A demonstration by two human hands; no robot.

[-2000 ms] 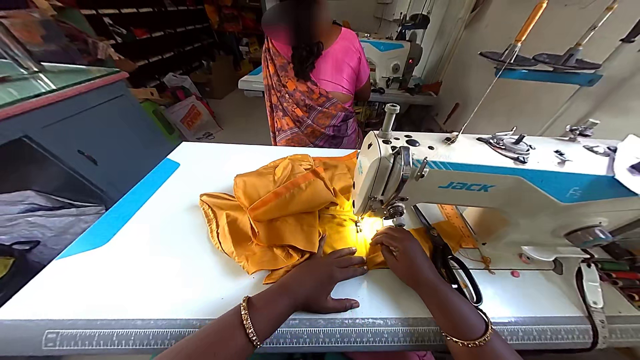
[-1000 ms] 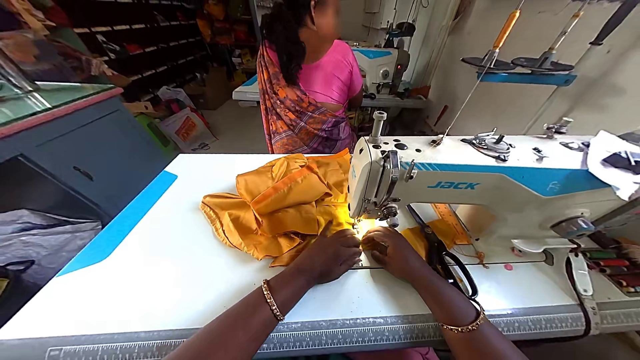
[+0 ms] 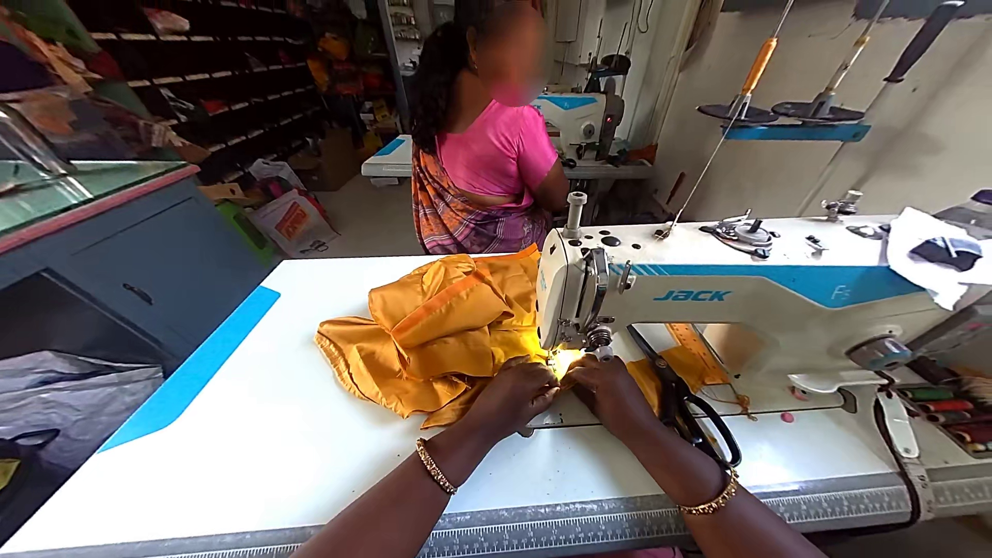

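A white and blue Jack sewing machine [image 3: 744, 294] stands on the white table, its lamp lighting the needle area. Bunched mustard-yellow satin cloth [image 3: 434, 333] with an orange strip lies left of the machine head and runs under it. My left hand [image 3: 521, 395] grips the cloth's near edge just left of the needle. Close on the right of the needle, my right hand [image 3: 608, 387] pinches the cloth with its fingertips hidden in part. Black-handled scissors [image 3: 686, 411] lie beside my right wrist, partly over a yellow cloth piece [image 3: 647, 384]. The needle tip itself cannot be made out.
A measuring scale [image 3: 558, 527] runs along the table's front edge. An orange ruler [image 3: 695, 353] lies behind the scissors. Thread spools [image 3: 949, 405] sit at the right, and a white cloth [image 3: 922, 248] hangs over the machine. A person [image 3: 496, 155] sits beyond the table near another sewing machine [image 3: 577, 116].
My left hand, flat on the table and cloth two seconds ago, has moved up to the needle area and closed on the cloth. The person beyond has turned their head to the right.
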